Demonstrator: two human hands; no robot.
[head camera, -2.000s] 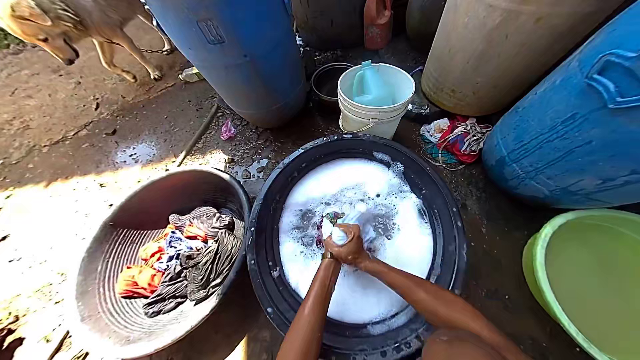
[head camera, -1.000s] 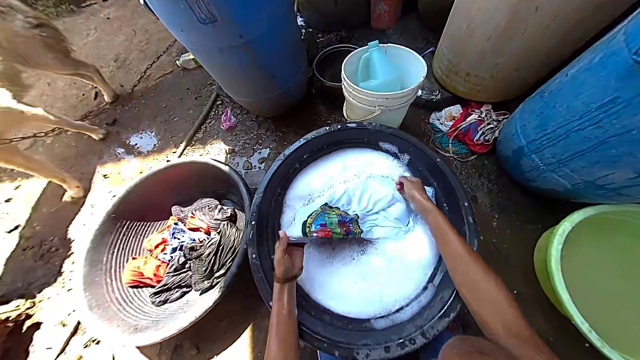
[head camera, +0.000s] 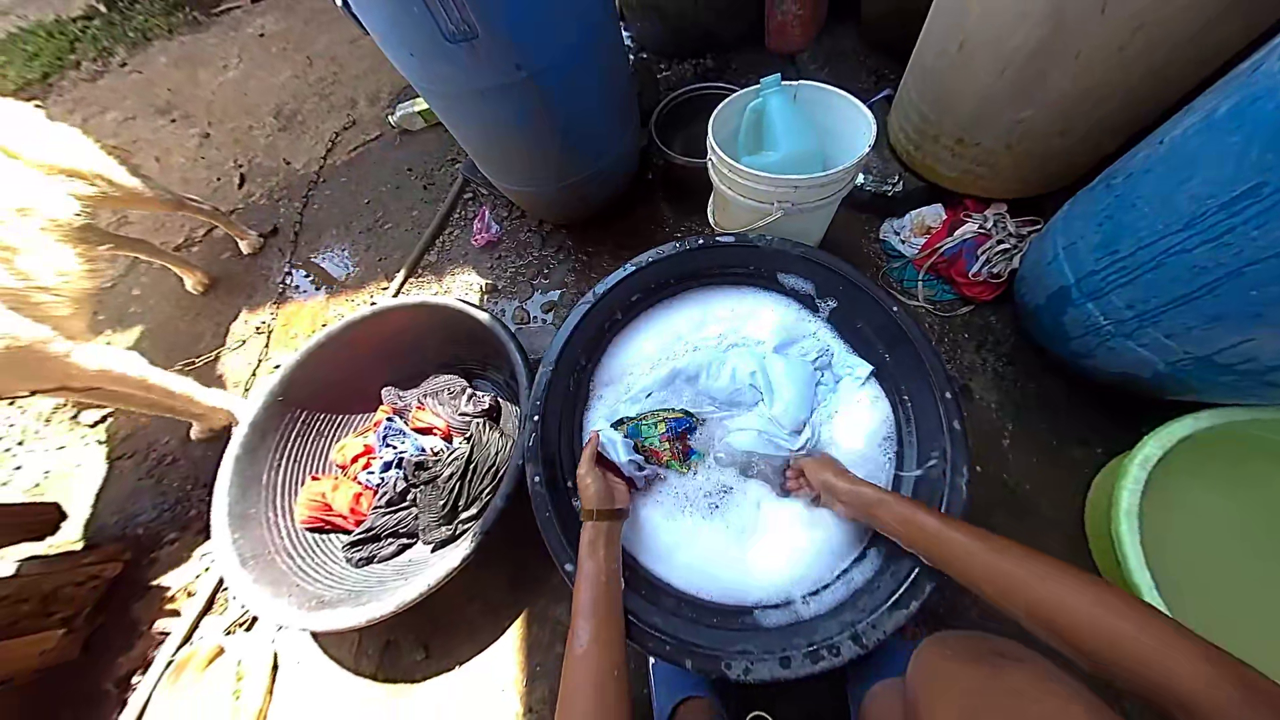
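Note:
A white garment with a colourful print (head camera: 765, 390) lies spread in the suds of a round black tub (head camera: 560, 400). My left hand (head camera: 602, 482), with a band at the wrist, grips an edge of the wet cloth beside the print, near the tub's left wall. On the right, my right hand (head camera: 825, 482) is closed on another part of the cloth, low over the foam. White foam (head camera: 740, 560) hides much of the garment's lower part.
A grey basin (head camera: 250, 530) of orange, blue and dark striped clothes (head camera: 410, 460) touches the tub's left side. Behind stand a white bucket (head camera: 780, 195) holding a light-blue jug (head camera: 780, 130), and large blue barrels (head camera: 530, 100). A green tub (head camera: 1140, 500) is at right, a chained dog (head camera: 60, 250) at left.
Two seconds ago my hands were together on the bunched cloth; now they are apart. Since one second ago, my right hand has moved down toward me. The dog has shifted.

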